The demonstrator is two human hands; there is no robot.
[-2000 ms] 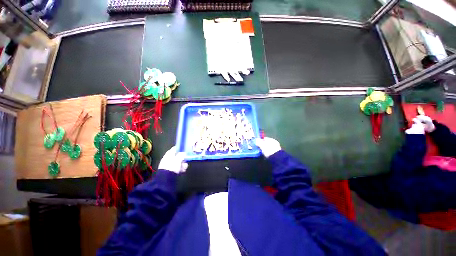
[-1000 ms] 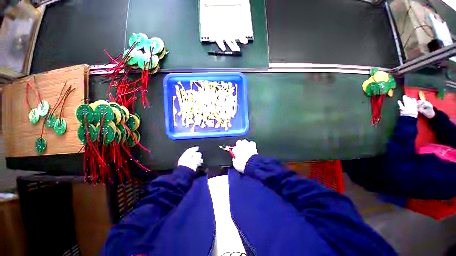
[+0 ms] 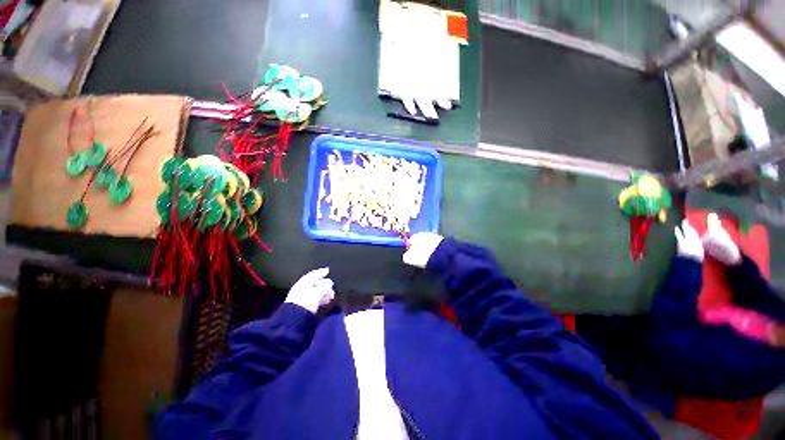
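A blue tray (image 3: pixel 311 193) lies on the green bench in front of me, with many small cream-white parts (image 3: pixel 374 191) heaped in it. My right hand (image 3: pixel 423 249), in a white glove, is at the tray's near right corner, closed on the red-handled cutters (image 3: pixel 406 241); their tips reach over the tray's near rim. My left hand (image 3: pixel 312 290), in a white glove, is near the bench's front edge, left of my body and apart from the tray. Its fingers look curled; whether it holds something small cannot be told.
Bunches of green circuit boards (image 3: pixel 204 191) with red wires lie left of the tray, another bunch (image 3: pixel 291 93) behind. A cardboard sheet (image 3: pixel 129 219) bears several boards. Papers (image 3: pixel 419 56) lie at the back. One more bunch (image 3: pixel 645 198) is at right, beside another worker (image 3: pixel 727 318).
My right hand first let go of the tray, took the cutters, then moved up to the tray's near corner. My left hand left the tray and stays near the front edge. The view has shifted.
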